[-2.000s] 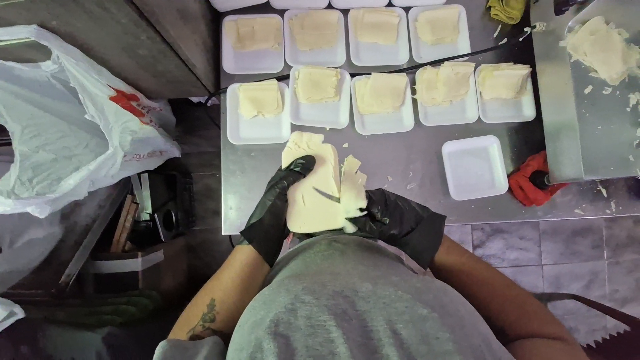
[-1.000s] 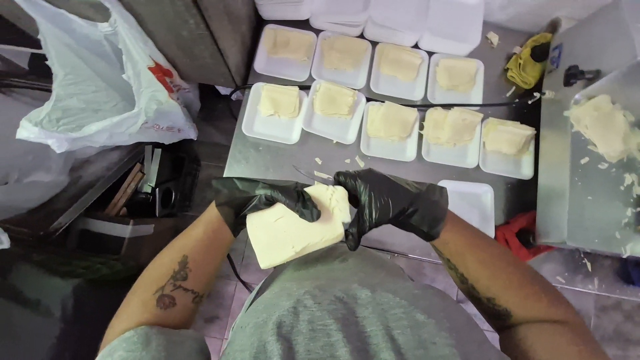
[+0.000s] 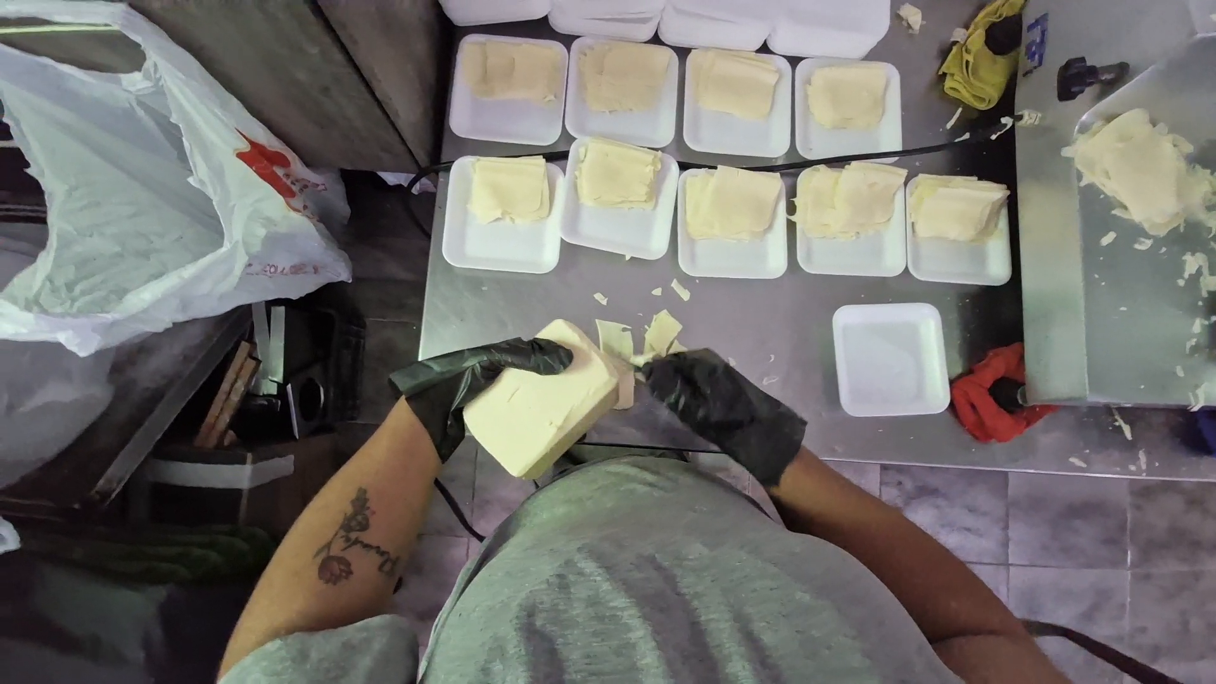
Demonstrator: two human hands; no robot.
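My left hand (image 3: 484,380), in a black glove, grips a pale block of cheese (image 3: 546,399) near my body, tilted over the front edge of the steel table. My right hand (image 3: 717,404), also gloved in black, is closed at the block's right side, beside thin pale trimmings (image 3: 662,332). A knife blade shows in that hand in the earlier views; now the fingers hide whatever it holds. Beyond the hands, white foam trays (image 3: 503,252) in two rows carry stacks of sliced cheese (image 3: 727,201). At the right lies a foam tray (image 3: 890,361) with nothing in it.
A steel machine (image 3: 1054,285) with cheese scraps stands on the right, near a red cloth (image 3: 988,394) and a yellow cloth (image 3: 978,62). A black cable (image 3: 855,157) crosses the steel table (image 3: 570,294) between the tray rows. A plastic bag (image 3: 123,180) hangs at the left.
The block was nearly upright two seconds ago, then was turned and tilted in my left hand. My right hand has moved from the block's far end to its right side. More trimmings show near it.
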